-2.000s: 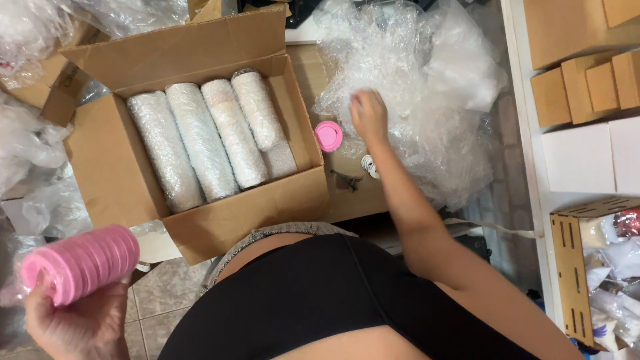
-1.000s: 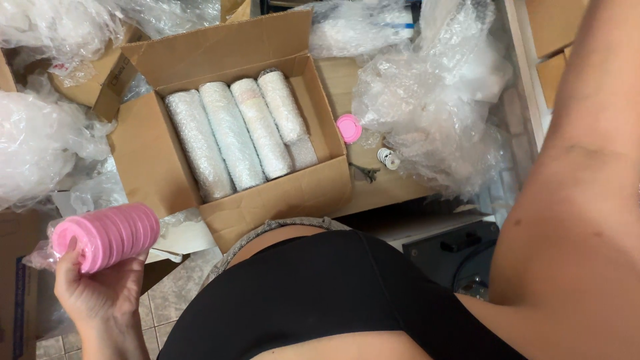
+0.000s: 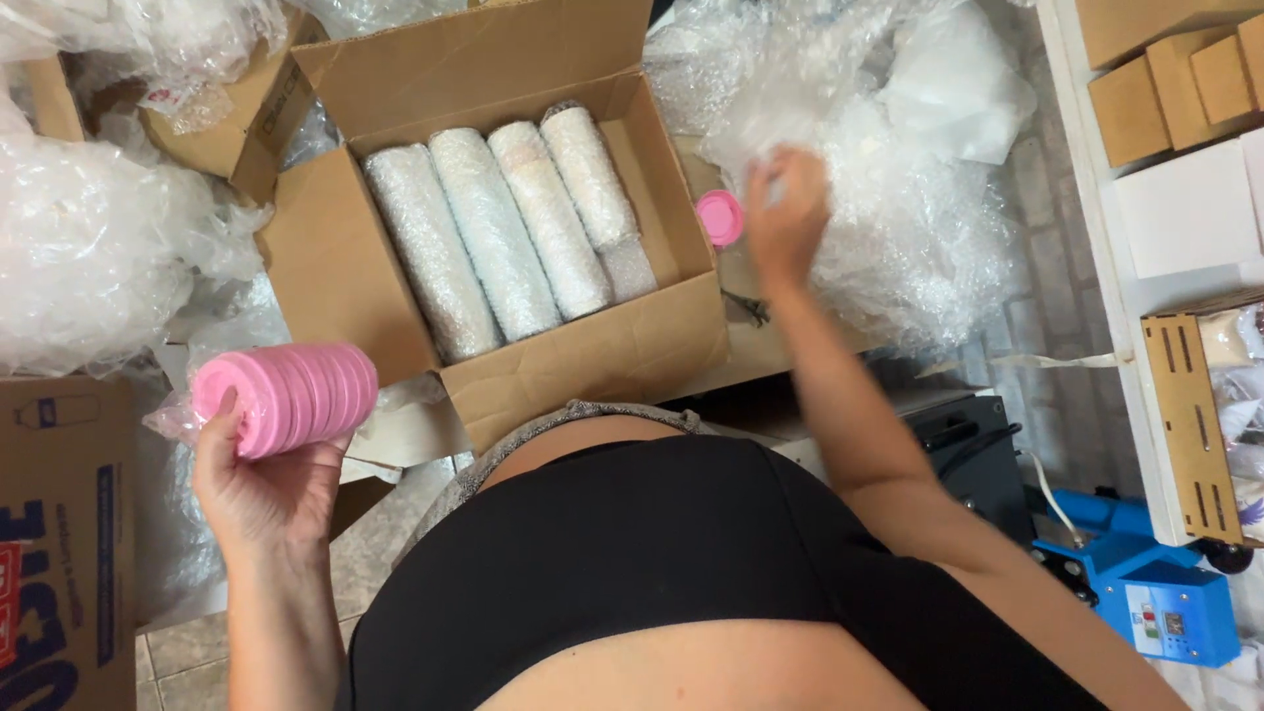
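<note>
My left hand (image 3: 272, 484) holds a stack of pink round plastic lids (image 3: 306, 397) in clear film, left of an open cardboard box (image 3: 583, 370). Inside the box several bubble-wrapped rolls (image 3: 494, 232) lie side by side, with a smaller bubble-wrapped piece (image 3: 629, 269) partly beneath the right one. My right hand (image 3: 787, 212) is blurred, over the edge of a heap of clear plastic wrap (image 3: 908, 217); whether it holds anything cannot be told. Just left of it, a single pink lid (image 3: 720, 218) lies beside the box. A small dark object (image 3: 746, 306) rests below that lid.
More plastic wrap (image 3: 89, 237) is piled at the left, near another cardboard box (image 3: 222, 123). A printed carton (image 3: 64, 533) stands at lower left. On the right are a white shelf (image 3: 1096, 247) with small cardboard boxes (image 3: 1175, 94), and a blue machine (image 3: 1155, 583) below.
My right arm, raised across the right side one second ago, is back beside the box near the single pink lid. My left hand still holds the stack. The view has shifted.
</note>
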